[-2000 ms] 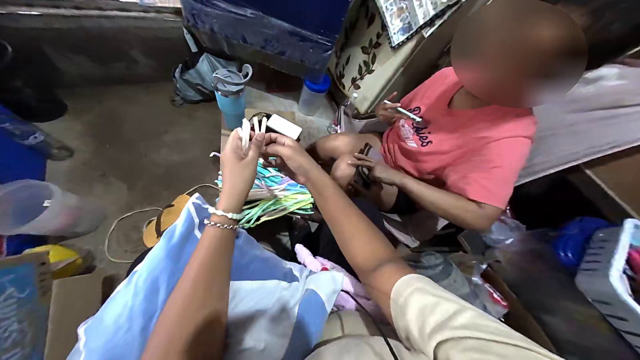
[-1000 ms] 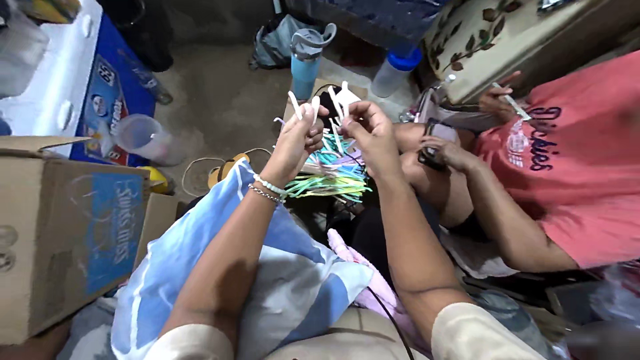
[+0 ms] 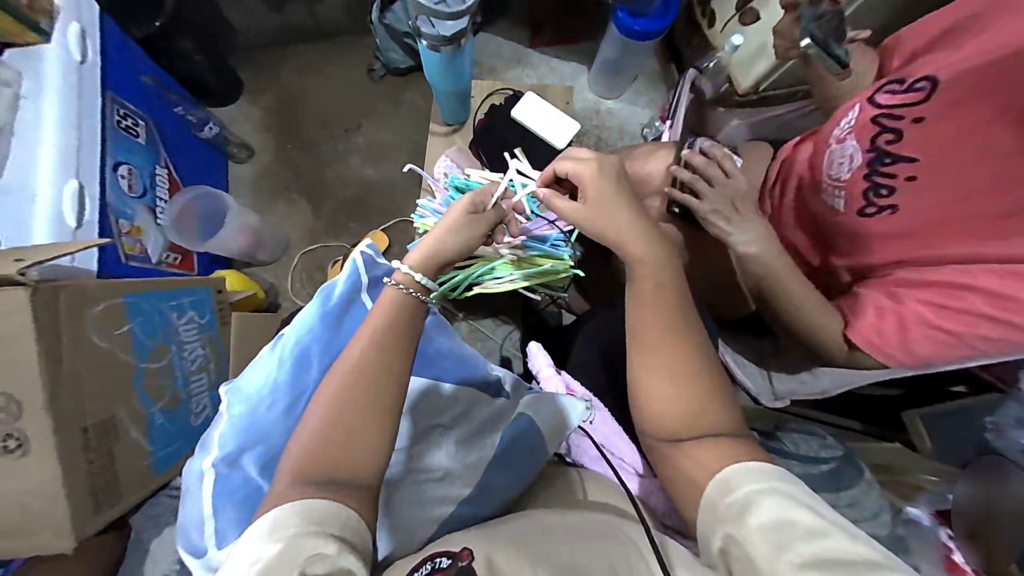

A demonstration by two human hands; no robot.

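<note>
White strips (image 3: 506, 186), thin and narrow, stick up from between my hands. My left hand (image 3: 468, 224), with a beaded bracelet and a chain at its wrist, pinches them at their lower part. From the right, my right hand (image 3: 588, 196) has thumb and forefinger closed on a white strip end. Below and behind the fingers lies a bundle of pastel strips (image 3: 512, 272) in green, blue, pink and white. What the strips are made of cannot be told. A blue and white cloth (image 3: 320, 400) covers my lap.
A blue tumbler (image 3: 446, 76), a white rectangular device (image 3: 546, 120) on black cloth and a blue-lidded container (image 3: 628, 52) stand beyond the bundle. On the left are a cardboard box (image 3: 48, 400), a clear plastic cup (image 3: 208, 224) and a cooler (image 3: 120, 152). A person in a red shirt (image 3: 944, 200) sits at right.
My hands have come closer together since one second ago, and the white strips now cross between them. The person at right has raised the hand with a phone-like object. The view has shifted.
</note>
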